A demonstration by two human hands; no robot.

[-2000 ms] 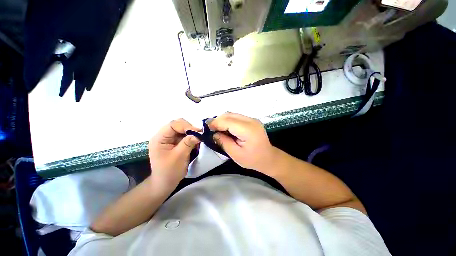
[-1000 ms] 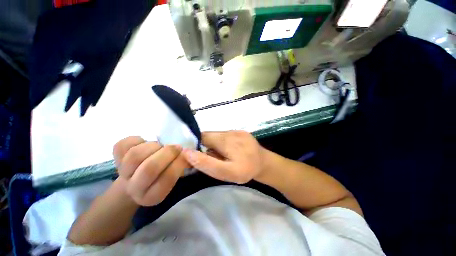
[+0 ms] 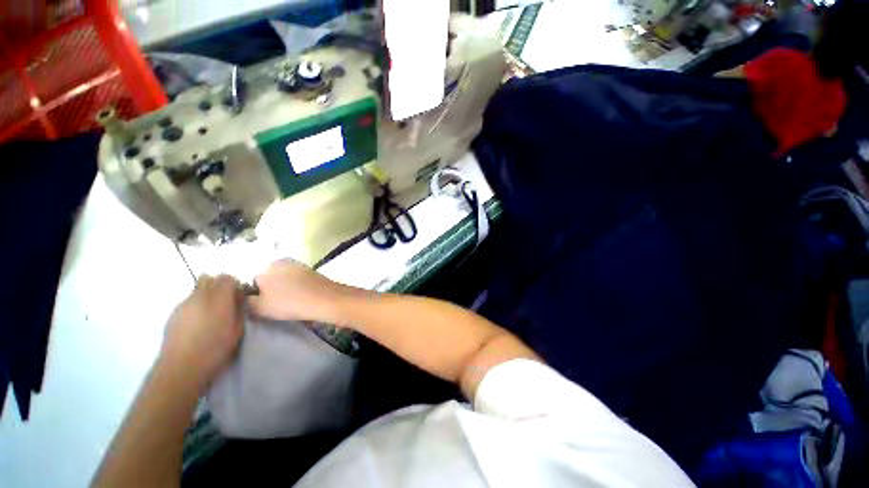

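Observation:
A white fabric piece (image 3: 281, 381) hangs over the table's front edge below my hands. A small dark bit of cloth shows between my fingertips. My left hand (image 3: 205, 322) and my right hand (image 3: 291, 291) are close together, both gripping the work just in front of the needle area (image 3: 229, 227). The fingertips are partly hidden and bright glare covers the cloth near the needle. The cream sewing machine (image 3: 171, 143) stands behind, with its lit green panel (image 3: 316, 151).
Black-handled scissors (image 3: 392, 221) and a white tape roll (image 3: 450, 183) lie right of the needle. A phone (image 3: 415, 57) stands on the machine. Dark pieces (image 3: 33, 257) lie left. A large navy heap (image 3: 629, 238) fills the right. A red basket (image 3: 76, 71) stands behind; a person's red sleeve (image 3: 796, 95) shows far right.
The view has swung right. My hands have moved from the table's front edge up close to the needle. The white piece now hangs down below them.

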